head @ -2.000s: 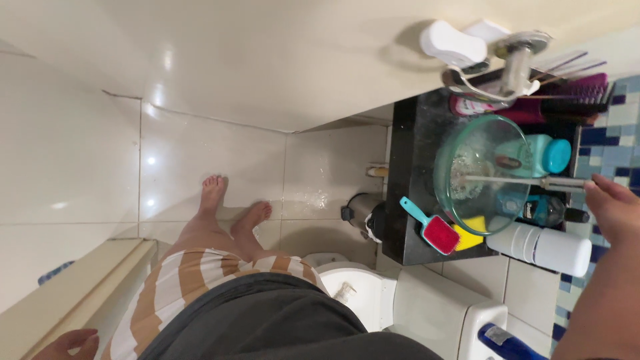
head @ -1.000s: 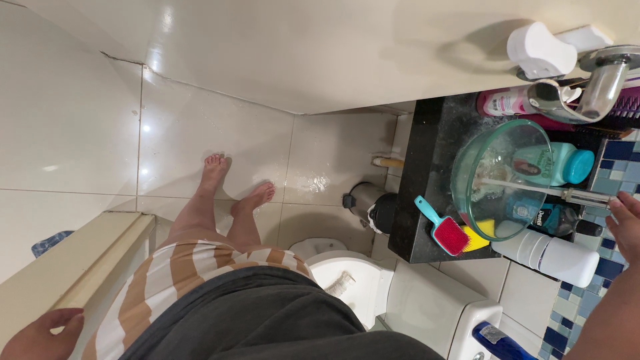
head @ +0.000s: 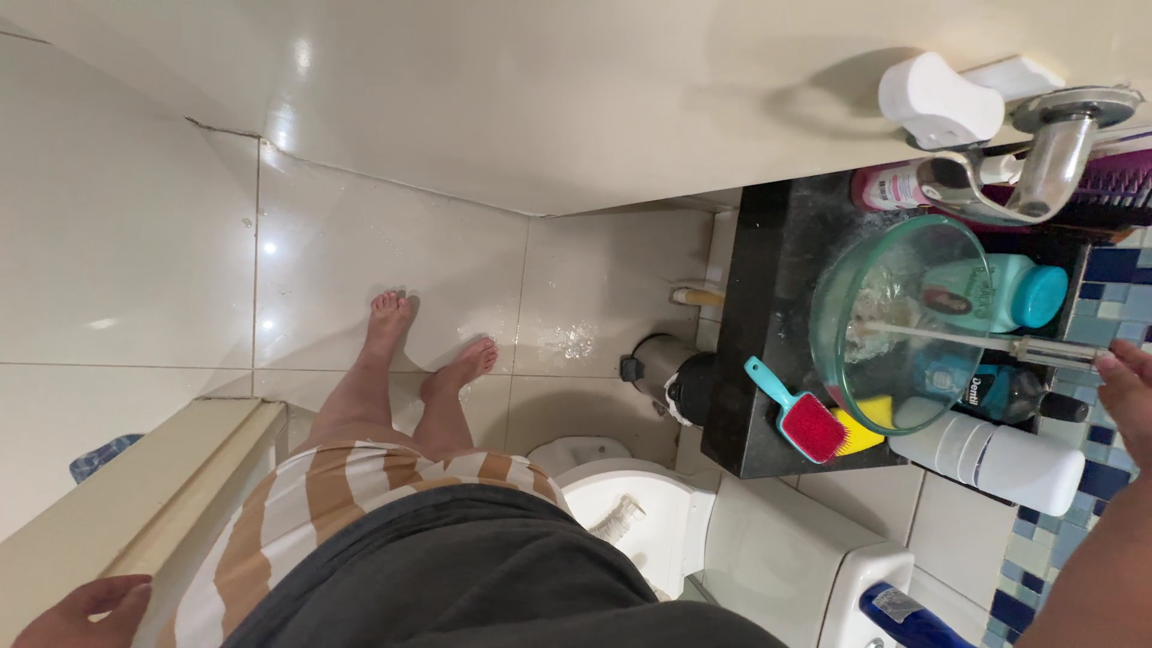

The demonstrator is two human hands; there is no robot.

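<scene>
At the right edge, my right hand (head: 1125, 387) has its fingertips on the end of a metal faucet (head: 1062, 353). Water runs from the faucet into a clear glass vessel sink (head: 832, 360) and splashes at its bottom. My left hand (head: 85, 612) is at the lower left, beside a cream door edge or frame, with nothing in its loosely bent fingers. Near the sink lie a turquoise hairbrush with red bristles (head: 813, 427) and a yellow sponge (head: 864, 425). A turquoise-capped bottle (head: 999, 292), a mouthwash bottle (head: 990, 391) and a white container (head: 1030, 463) stand behind it.
The black stone counter (head: 756, 270) has a sharp corner. A chrome wall fitting (head: 1062, 162) juts over a pink bottle (head: 886, 187). Below are a metal trash bin (head: 661, 364), an uncovered toilet (head: 585, 490) and a blue bottle (head: 909, 616) on its tank. Wet spots mark the tiled floor (head: 387, 243).
My right hand stays at the faucet, and water keeps falling into the sink. The left hand remains low at the left. The view has shifted slightly.
</scene>
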